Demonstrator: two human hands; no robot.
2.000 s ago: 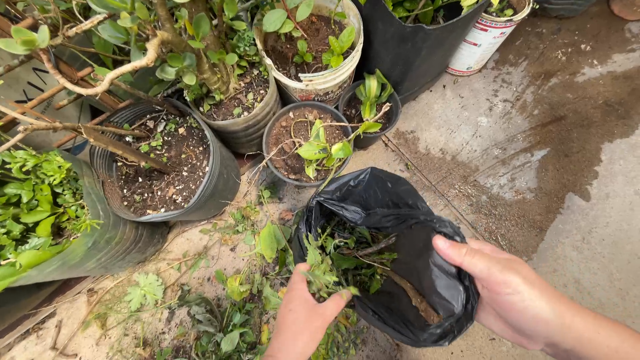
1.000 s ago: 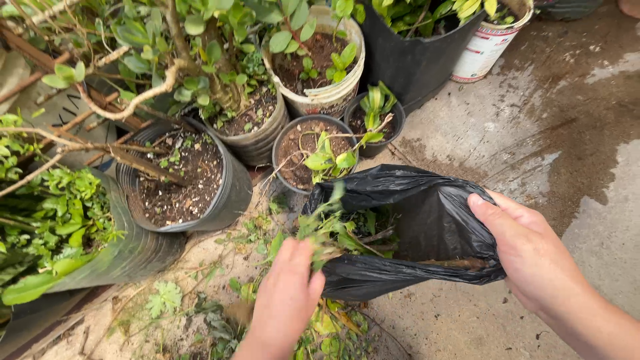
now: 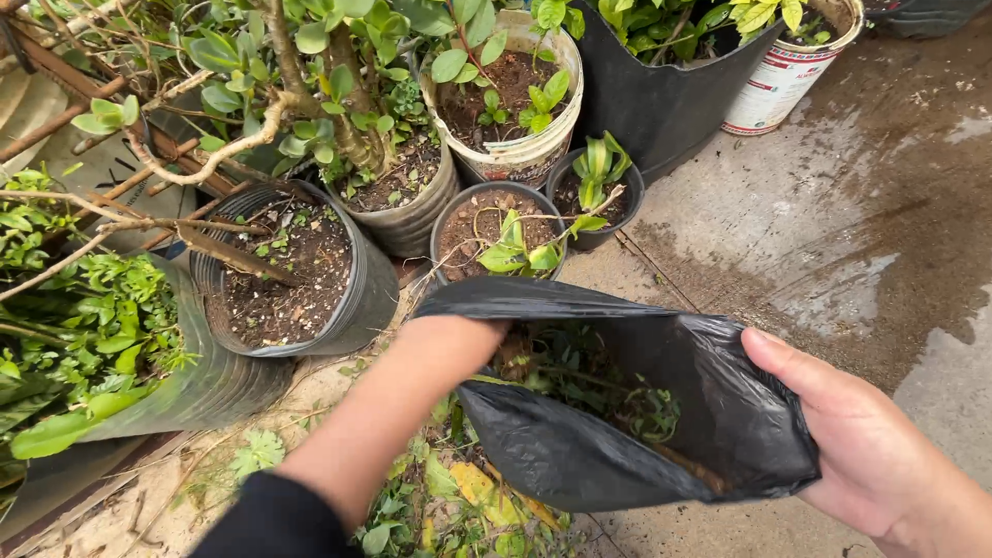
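A black plastic bag point(image 3: 573, 457) spreads wide at its mouth in the lower middle of the head view. My right hand point(image 3: 845, 434) grips its right rim, thumb on top and fingers underneath. My left hand reaches into the bag from the left; only the wrist and forearm point(image 3: 418, 372) show, and the fingers are hidden inside. Green plant cuttings point(image 3: 581, 364) and a brown stick point(image 3: 690, 465) lie in the bag. Loose leaves and weeds point(image 3: 449, 496) are on the ground below it, some of them yellow.
Beyond the bag stand a small pot with a leafy sprout point(image 3: 496, 190), a smaller pot point(image 3: 639, 194), a white bucket point(image 3: 570, 124) and a large black pot point(image 3: 372, 287). Dry branches point(image 3: 209, 167) jut in at the left. A printed paint can point(image 3: 783, 85) stands on the partly wet concrete point(image 3: 837, 209).
My left hand, holding greenery at the bag's left rim a second ago, has gone inside the bag. My right hand still grips the right rim.
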